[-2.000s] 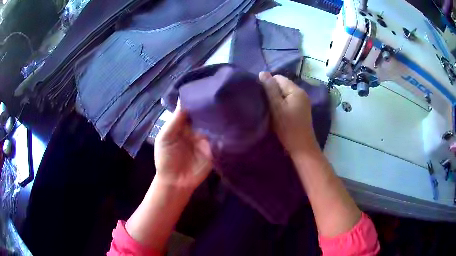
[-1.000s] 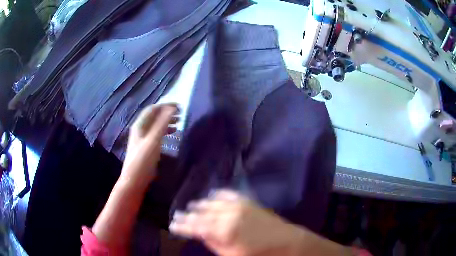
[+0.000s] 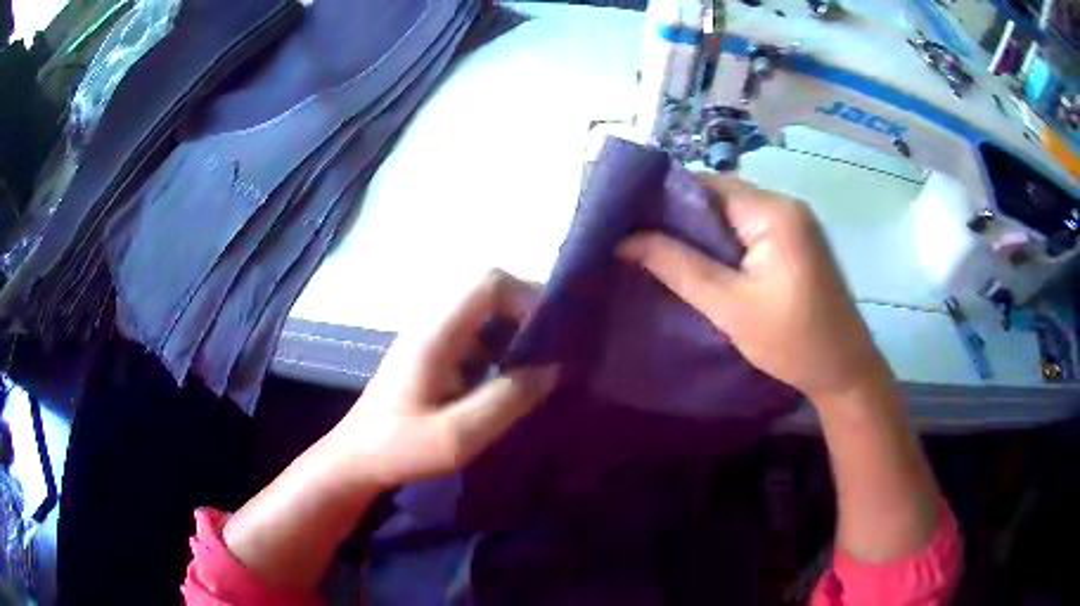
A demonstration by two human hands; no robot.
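Observation:
A dark purple garment panel (image 3: pixel 592 284) is held up between both hands in front of the sewing machine (image 3: pixel 758 83). Its top edge is folded over and reaches close to the needle area. Its lower part hangs over the table's front edge towards the lap. My left hand (image 3: pixel 444 391) pinches the panel's left edge between thumb and fingers. My right hand (image 3: pixel 770 278) grips the folded upper right part, with the thumb on top. The presser foot and needle are not clearly visible behind the cloth.
Stacked cut pieces (image 3: pixel 190 237) lie fanned out at the left. Blue-handled thread snips (image 3: pixel 969 337) lie at the right. The white table (image 3: pixel 415 195) has a grey measuring band (image 3: pixel 326 349) along its front edge. Plastic wrapping (image 3: pixel 136 77) is at the upper left.
The panel, spread out a second ago, is now lifted and folded near the machine. Both hands have closed on it. My right hand has moved up and right. The view has shifted.

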